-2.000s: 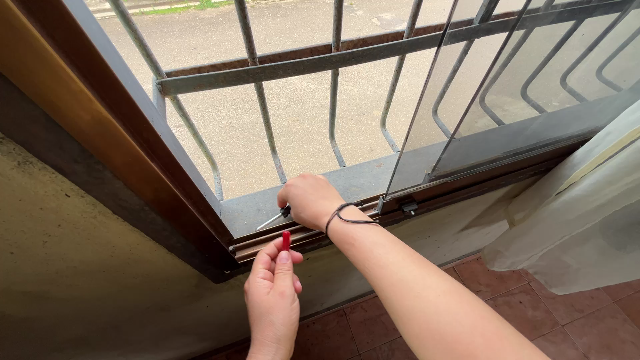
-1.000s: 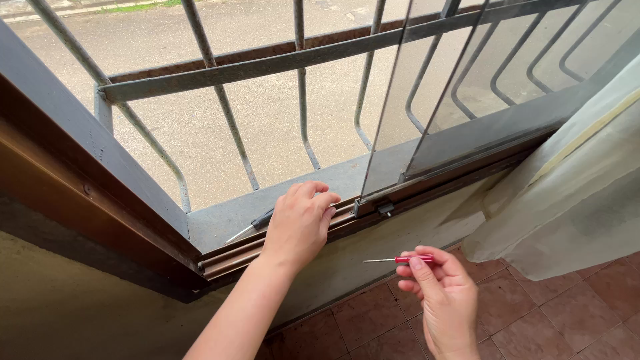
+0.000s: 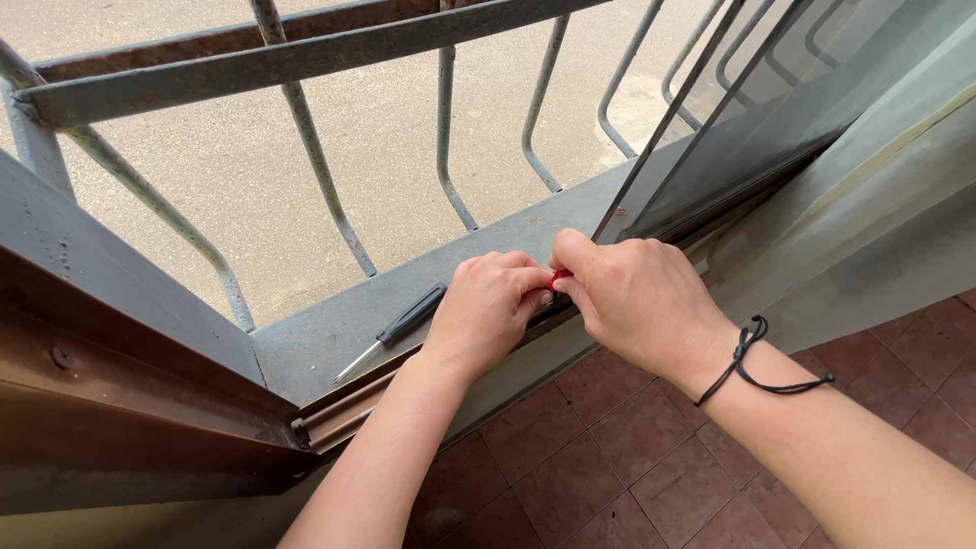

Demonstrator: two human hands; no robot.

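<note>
Pinched in my right hand [image 3: 640, 305] is the red handle of a small screwdriver [image 3: 560, 277]; its shaft is hidden by my fingers. The fingertips of my left hand [image 3: 492, 309] meet it from the left, over the window track near the lower corner of the glass pane [image 3: 686, 145]. Whether they grip the tool or a small part under it, I cannot tell. A second screwdriver with a black handle [image 3: 412, 315] lies on the grey metal sill [image 3: 313, 347], just left of my left hand, its tip pointing to the lower left.
Grey, rusted window bars [image 3: 313, 145] rise beyond the sill. The brown metal window frame [image 3: 152, 381] stands at the left and meets the sliding track [image 3: 343, 427]. A pale curtain [image 3: 854, 198] hangs at the right, above reddish floor tiles [image 3: 610, 473].
My right hand has brought the red screwdriver from over the floor up to the track. My left hand has let go of the black-handled screwdriver and now meets my right. The view is closer.
</note>
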